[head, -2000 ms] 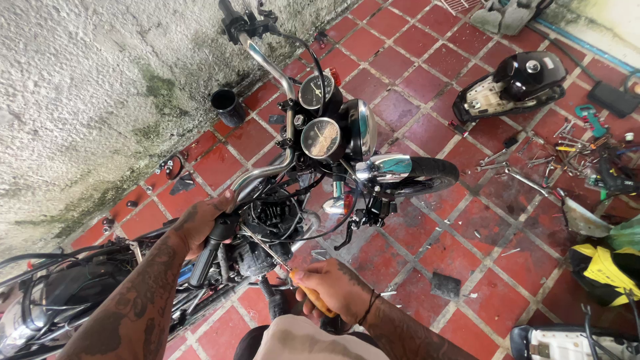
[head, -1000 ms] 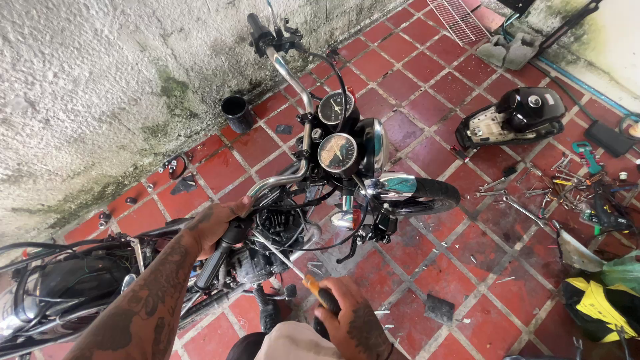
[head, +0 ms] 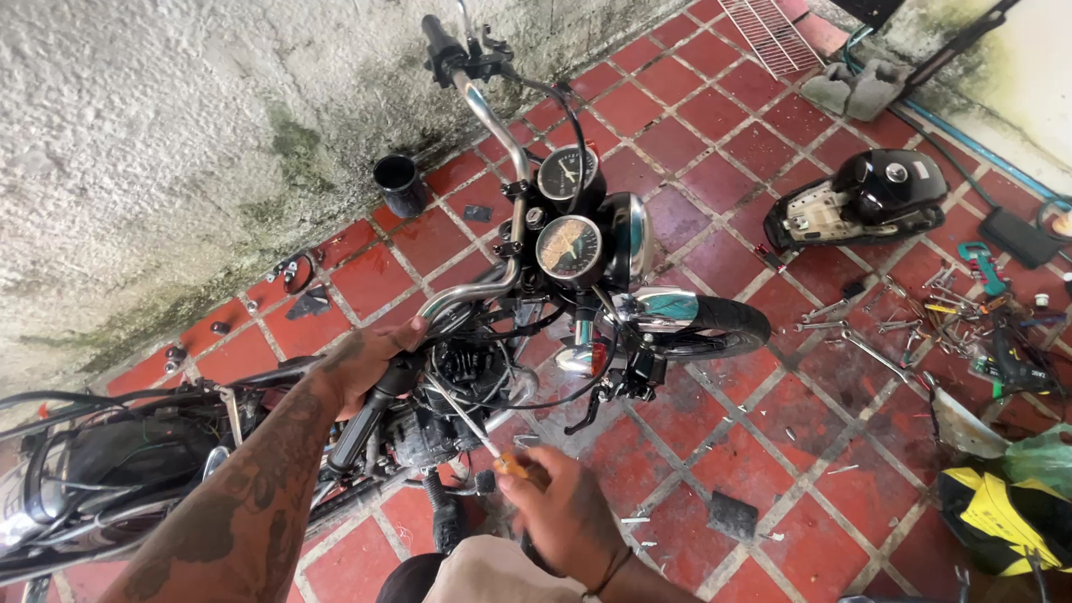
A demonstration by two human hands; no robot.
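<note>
My left hand [head: 381,360] is closed around the throttle-side area of the motorcycle's handlebar [head: 469,289], just above the black rubber grip [head: 360,435]. In my right hand [head: 561,502] is a screwdriver with an orange handle [head: 511,466]. Its long metal shaft [head: 461,412] points up and left toward the black switch housing and cables beside the grip; the tip's exact contact is hard to see. Two round gauges, one with a worn face [head: 569,247], stand by the chrome handlebar. Below lies the engine [head: 419,435], partly covered by cables.
A black fuel tank [head: 896,188] rests on the red tiles at the right, near scattered wrenches [head: 875,356] and a power drill [head: 1013,360]. The front wheel [head: 729,327] points right. A black cup [head: 400,186] stands by the rough wall [head: 167,167]. A yellow and black bag [head: 1005,519] lies lower right.
My right hand has shifted on or around the screwdriver's orange handle, which stays in it. My left hand remains at the handlebar grip.
</note>
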